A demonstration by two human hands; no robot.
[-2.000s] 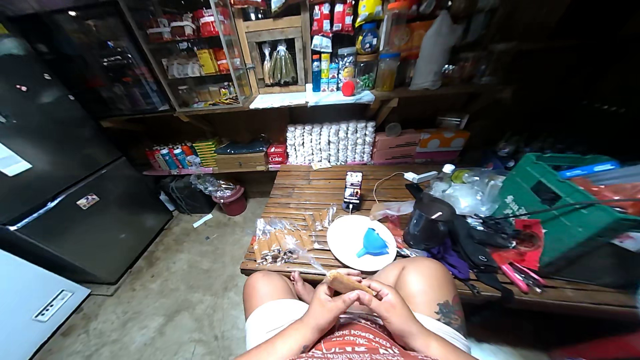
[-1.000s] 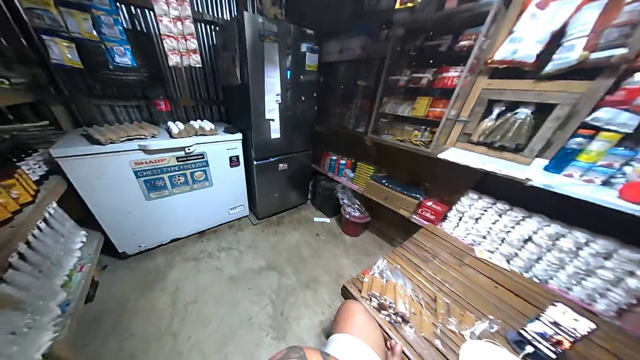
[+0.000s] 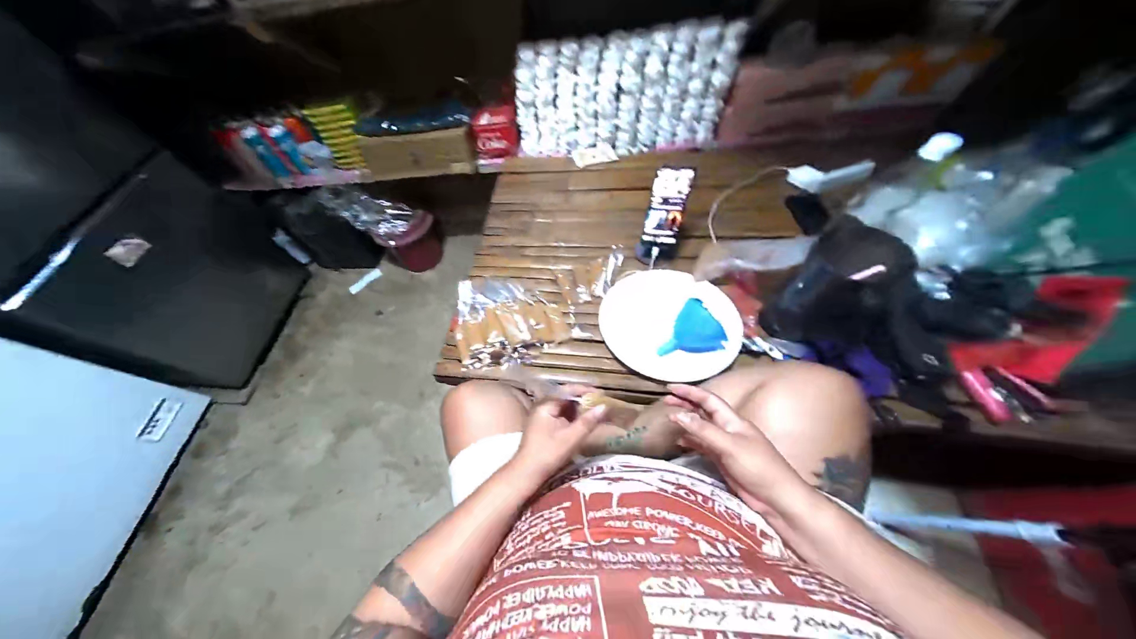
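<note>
My left hand (image 3: 561, 428) is over my lap, its fingers closed on a small clear plastic packet (image 3: 581, 399) with something tan at its end. My right hand (image 3: 710, 422) is held to the right of it, fingers apart, nothing seen in it. Just beyond lies a white plate (image 3: 626, 333) with a blue plastic funnel (image 3: 697, 328) on it. Left of the plate, packets with brown contents (image 3: 506, 324) rest on the slatted wooden table (image 3: 550, 213). A phone (image 3: 666, 213) showing a lit screen stands behind the plate.
A black bag (image 3: 843, 275), clear plastic bags (image 3: 958, 209) and a green crate (image 3: 1083, 222) crowd the table's right side. A dark red bucket (image 3: 417, 244) stands on the floor at left, near a dark refrigerator (image 3: 151, 266) and a white freezer (image 3: 80, 470). Stocked shelves run behind.
The view swung left and came back. My hands were together around a brown packet two seconds ago; now they are apart, with the right hand free.
</note>
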